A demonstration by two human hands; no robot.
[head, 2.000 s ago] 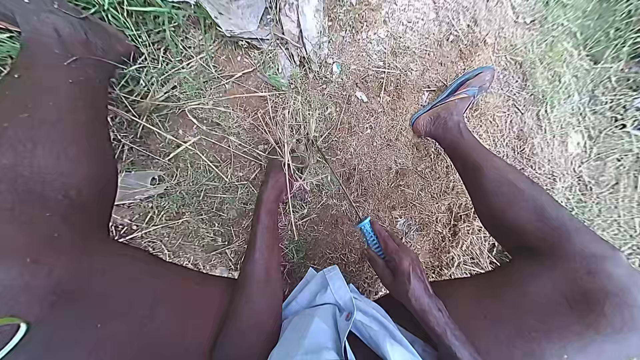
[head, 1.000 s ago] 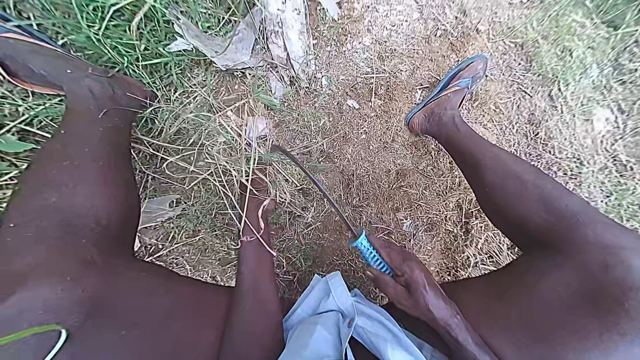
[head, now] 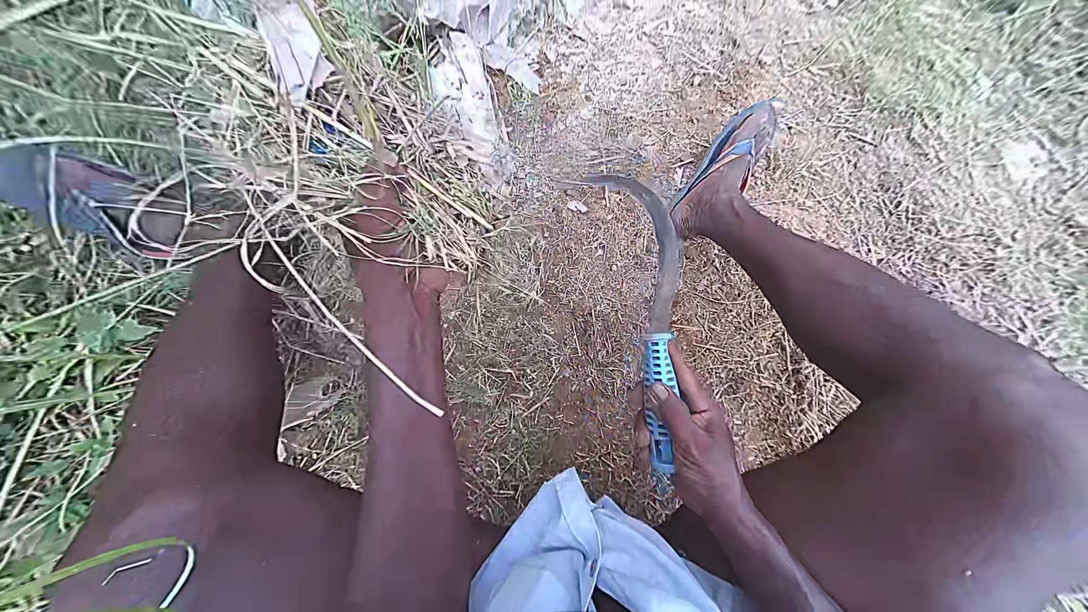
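Observation:
My right hand (head: 693, 425) grips the blue plastic handle of a sickle (head: 667, 255), whose curved metal blade points up and bends left at its tip, above the ground near my right foot. My left hand (head: 382, 204) is around a loose bunch of dry and green grass (head: 425, 200); stalks cover most of its fingers. Long stems hang from the bunch over my left forearm and towards my left foot.
My sandalled feet (head: 731, 166) stand wide apart on either side. Pale crumpled sheet-like scraps (head: 463, 89) lie at the top. Green grass and weeds (head: 102, 340) grow at the left. Dry cut stalks cover the soil (head: 561, 365) between my legs. A stem rests over my left thigh.
My left hand has moved up and away from me, with a much larger bunch of grass about it now. The sickle blade, earlier slanting up to the left close to that hand, now stands nearly upright and apart.

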